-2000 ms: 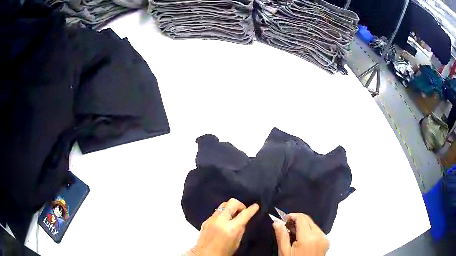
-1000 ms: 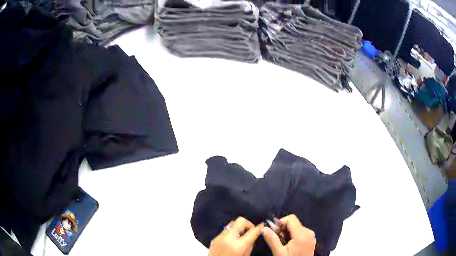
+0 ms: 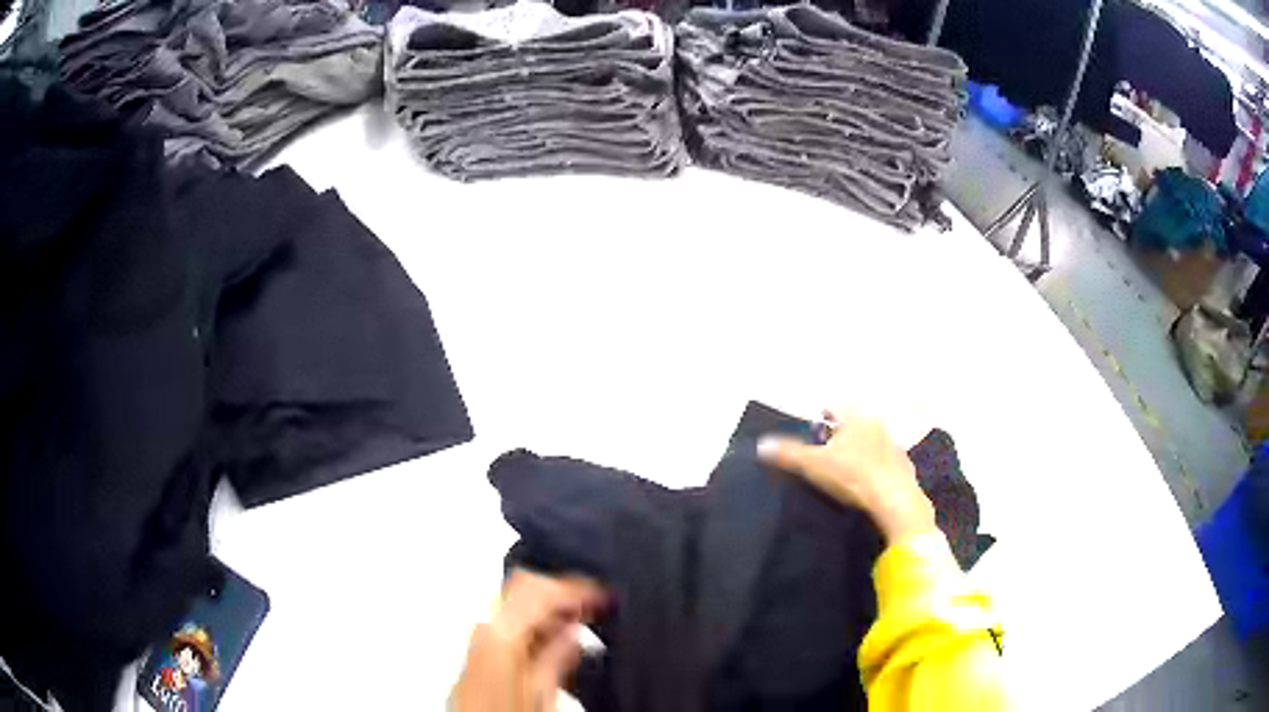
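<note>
The black garment point(image 3: 696, 556) lies bunched on the white table in front of me. My left hand point(image 3: 540, 629) is blurred at its lower left edge, fingers bent; its grip on the cloth cannot be made out. My right hand point(image 3: 856, 473), in a yellow sleeve, reaches over the garment's right part to its far edge, with the thumb pointing left. A small bright bit of the thread snips point(image 3: 827, 427) shows at its curled fingers; the rest is hidden.
A heap of black garments point(image 3: 98, 362) covers the left side. A dark blue phone point(image 3: 206, 647) with a cartoon figure lies beside it. Folded grey stacks point(image 3: 536, 98) and loose grey garments point(image 3: 265, 70) line the far side. The curved table edge point(image 3: 1113, 403) is at the right.
My hands have moved apart from the garment's middle seam. The right hand went up and right to the far edge, the left to the left. The garment's outline has changed.
</note>
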